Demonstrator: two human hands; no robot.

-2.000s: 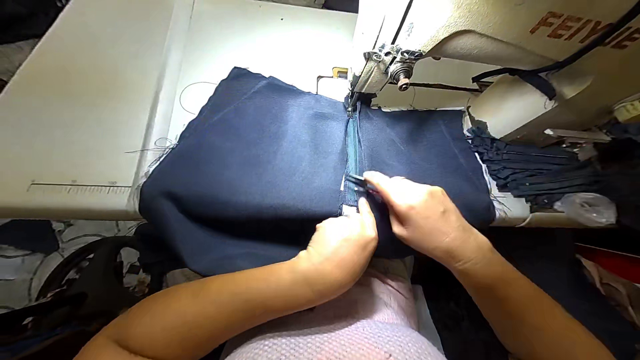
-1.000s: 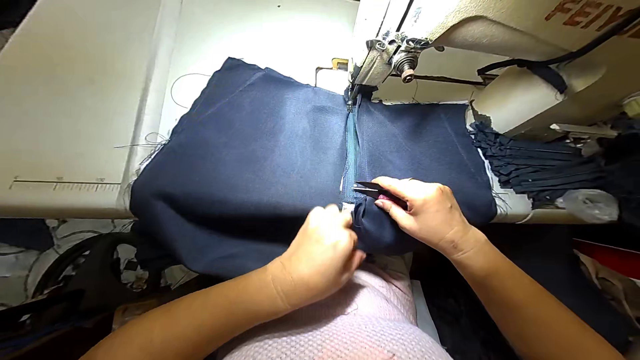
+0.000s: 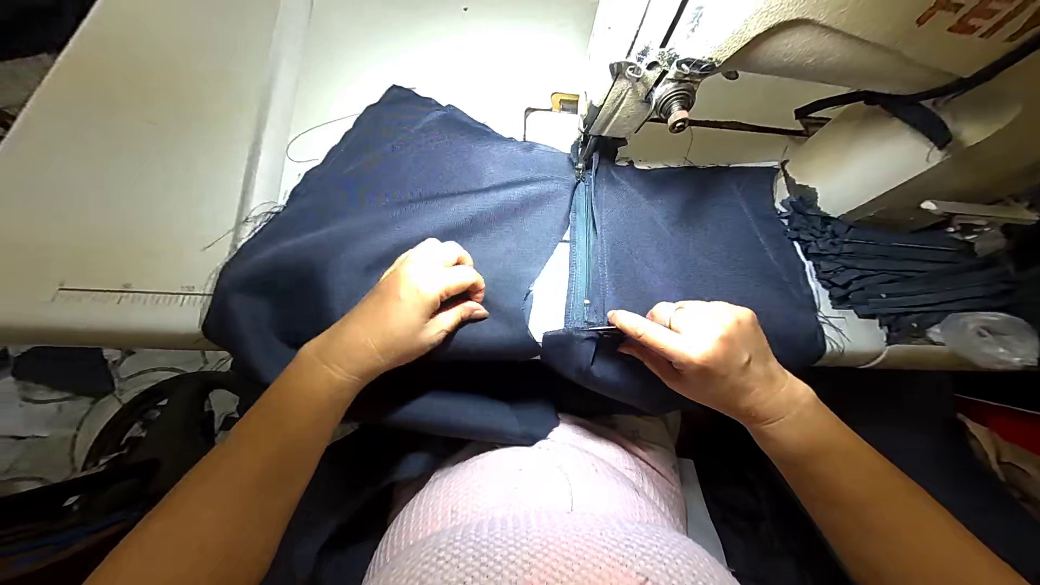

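Dark navy fabric (image 3: pixel 479 187) lies across the sewing machine bed, with its seam under the presser foot (image 3: pixel 582 162). A teal zipper tape (image 3: pixel 582 252) runs from the foot toward me, beside a gap between two fabric edges. My left hand (image 3: pixel 435 296) is over the left panel, fingers curled; whether they pinch any cloth is unclear. At the lower end of the zipper, my right hand (image 3: pixel 691 345) pinches the fabric edge, and a thin metal blade or tip shows at its fingertips. The rest of that tool is hidden by the hand.
The sewing machine head (image 3: pixel 650 89) stands above the cloth at the upper right. Gathered dark strips (image 3: pixel 902 268) and a clear plastic roll (image 3: pixel 991 337) are on the right. A printed ruler scale (image 3: pixel 130 294) marks the table's left front edge. Loose threads trail from the fabric.
My left hand has moved left, away from the zipper end. The left panel now stands apart from the zipper tape, leaving a gap. The black snips seen in my right hand are mostly hidden now.
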